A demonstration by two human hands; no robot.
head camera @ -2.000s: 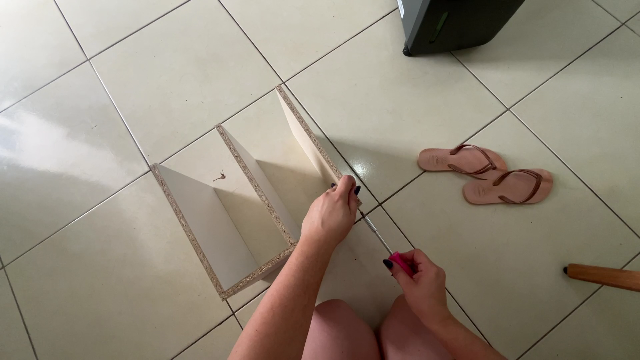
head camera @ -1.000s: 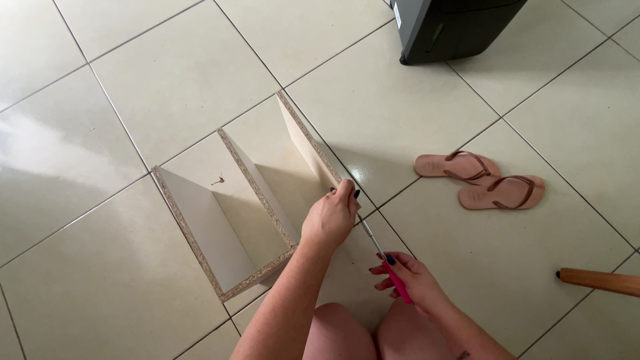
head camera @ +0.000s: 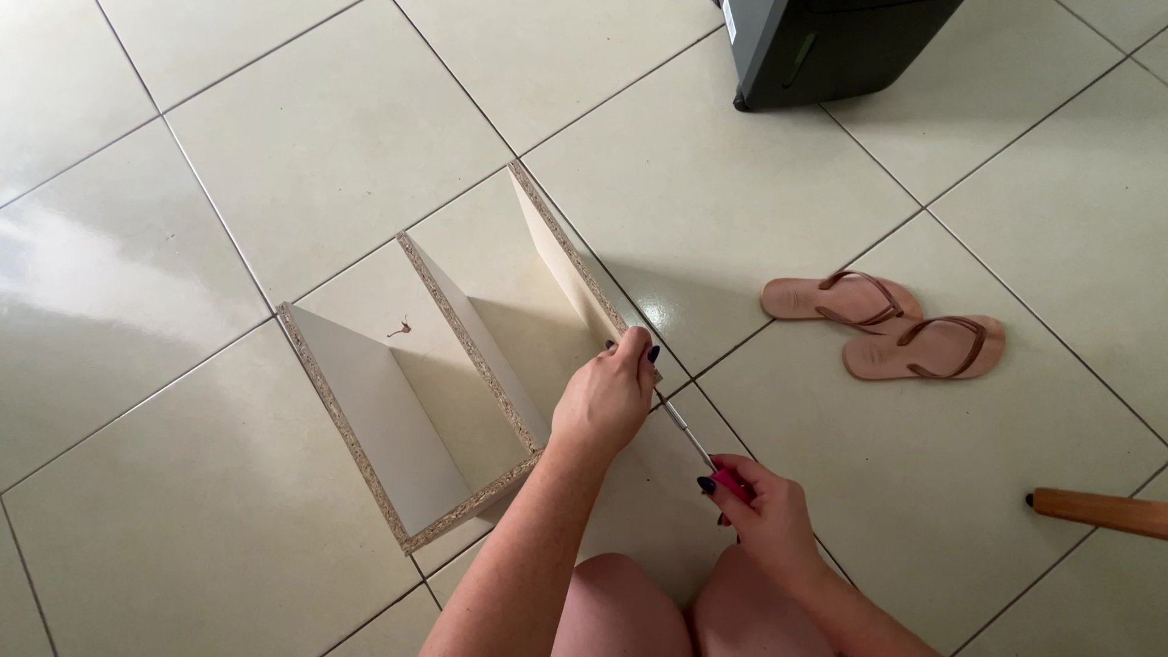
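Observation:
An open white particleboard frame [head camera: 342, 426] with raw chipboard edges stands on the tiled floor, three panels rising from one side panel. My left hand [head camera: 607, 392] grips the near end of its right panel [head camera: 570, 251], fingers wrapped around the edge. In my right hand [head camera: 771, 511] is a screwdriver [head camera: 691, 434] with a pink handle and a long metal shaft. Its shaft points up and left to the panel's corner below my left hand, where the tip's exact contact cannot be made out.
Small scraps or hardware pieces [head camera: 403, 328] lie between the left and middle panels. Flip-flops [head camera: 926, 347] rest on the floor at right. A dark wheeled appliance [head camera: 821, 55] stands at the top, and a wooden leg [head camera: 1100, 512] juts in from the right edge.
My right hand's fingers loosened around the pink handle a second ago and are now closed on it again. The left hand has stayed at the panel's end.

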